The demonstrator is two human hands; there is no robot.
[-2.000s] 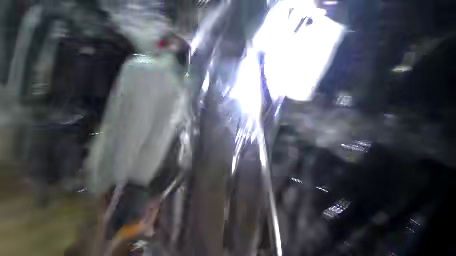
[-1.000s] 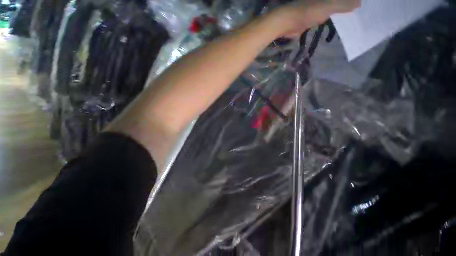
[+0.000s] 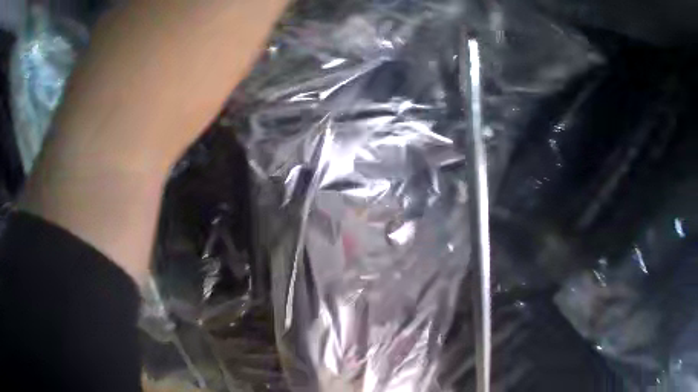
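A garment in a shiny, crinkled clear cover [image 3: 383, 253] hangs in the middle of the head view, close to me. Something pale with faint reddish marks shows through the film. My left forearm [image 3: 145, 115], in a black sleeve, crosses the left side and runs out at the top edge. The left hand itself is cut off, so its grip is hidden. My right hand is out of the picture.
A thin shiny metal pole [image 3: 480, 214] stands just right of the pale garment. Dark covered garments [image 3: 589, 176] fill the right side. A pale, shiny cover [image 3: 38, 76] shows at the upper left.
The view has moved closer to the covered garments. The left forearm is now larger and further left, with its hand out of frame. The white sheet and black hooks have left the view.
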